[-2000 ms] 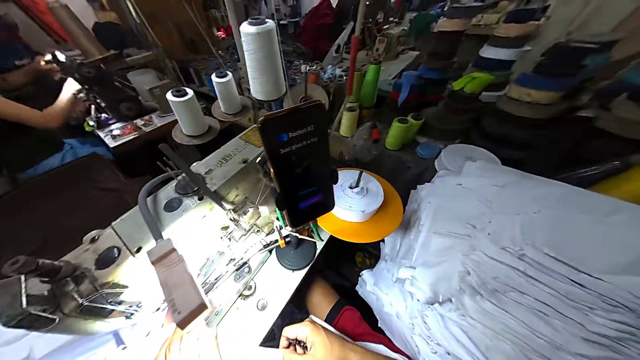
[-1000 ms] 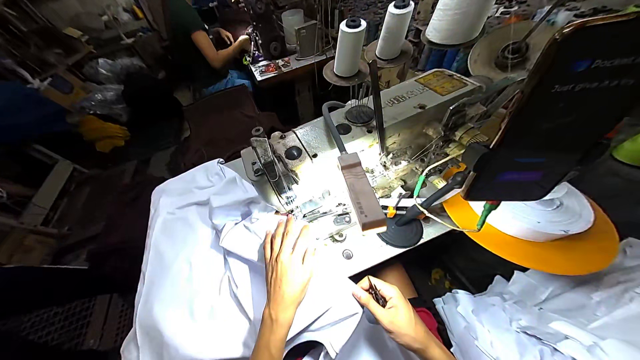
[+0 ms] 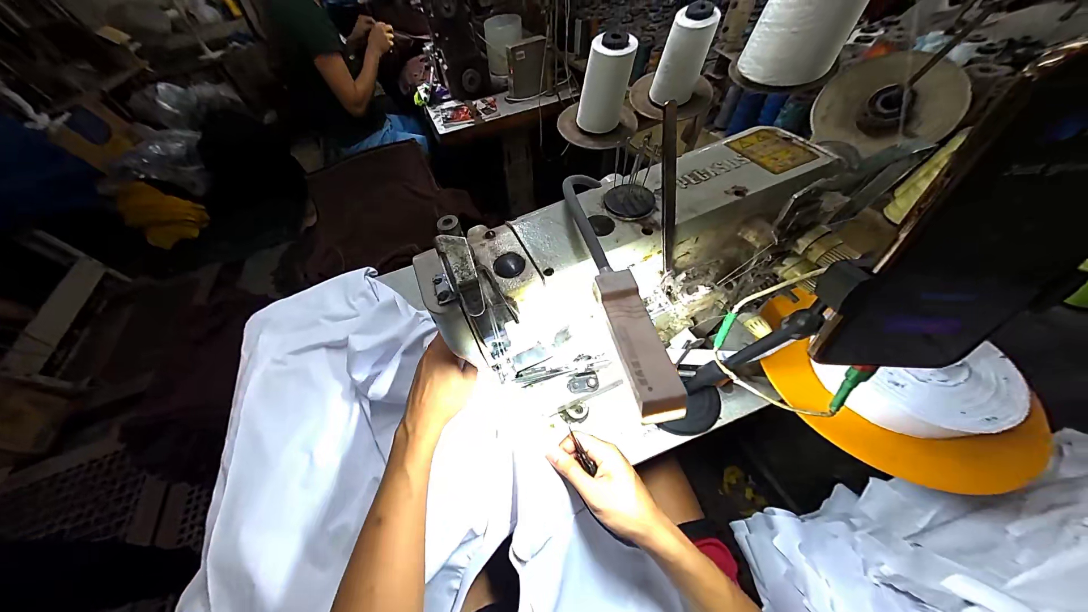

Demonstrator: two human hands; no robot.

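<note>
White fabric [image 3: 314,408] drapes over the front and left of an industrial sewing machine [image 3: 544,246]. At the machine's left end, my left hand [image 3: 440,387] lies on the cloth under the needle area, its fingertips partly hidden. Right of it, my right hand [image 3: 608,484] holds a small dark tool, probably thread snips [image 3: 583,455], between thumb and fingers at the fabric's edge. A brown lamp bar [image 3: 642,348] on a bent grey stalk stands over the brightly lit machine bed.
White thread cones [image 3: 607,85] stand behind the machine. A phone [image 3: 960,221] on a mount overhangs the right side, above an orange disc [image 3: 943,459] bearing a white roll. White fabric pieces [image 3: 935,544] are heaped at lower right. Another person [image 3: 340,76] sits at a machine at upper left.
The view has swung to the left. My left hand, flat on the cloth near the needles one second ago, is now further left, at the machine's left end. My right hand still holds the dark tool.
</note>
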